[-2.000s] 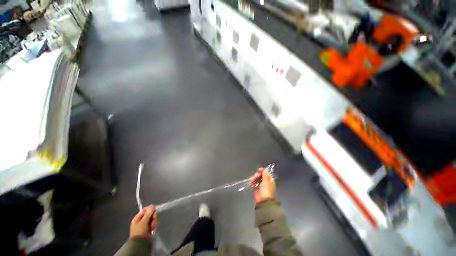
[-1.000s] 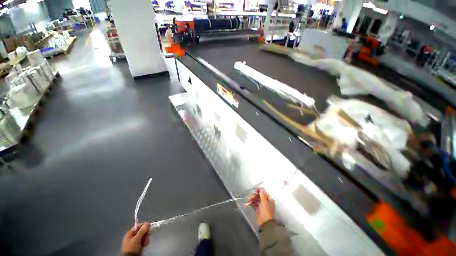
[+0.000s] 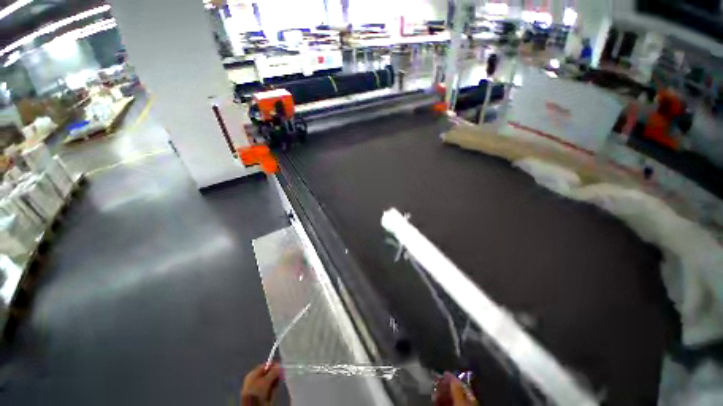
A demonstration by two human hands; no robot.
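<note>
My left hand (image 3: 262,385) is at the bottom edge, left of centre, with its fingers closed on one end of a thin clear strip (image 3: 341,370). A loose white end sticks up from that hand. My right hand (image 3: 455,388) is at the bottom edge, partly cut off, and pinches the other end. The strip is stretched between both hands. A long white strip bundle (image 3: 483,305) lies on the dark machine bed (image 3: 349,170), ahead and to the right, with thin loose ends beside it.
Crumpled white film (image 3: 610,198) and a tan tube or roll (image 3: 499,147) lie along the bed's far right side. A white pillar (image 3: 178,95) stands left of the bed. Pallets with white bundles (image 3: 36,190) stand at the far left. A black roll (image 3: 333,85) is beyond the bed.
The view has moved up to the machine and turned towards its bed. The white bundle now appears nearer and larger. Both hands still hold the stretched strip, now lower in the picture.
</note>
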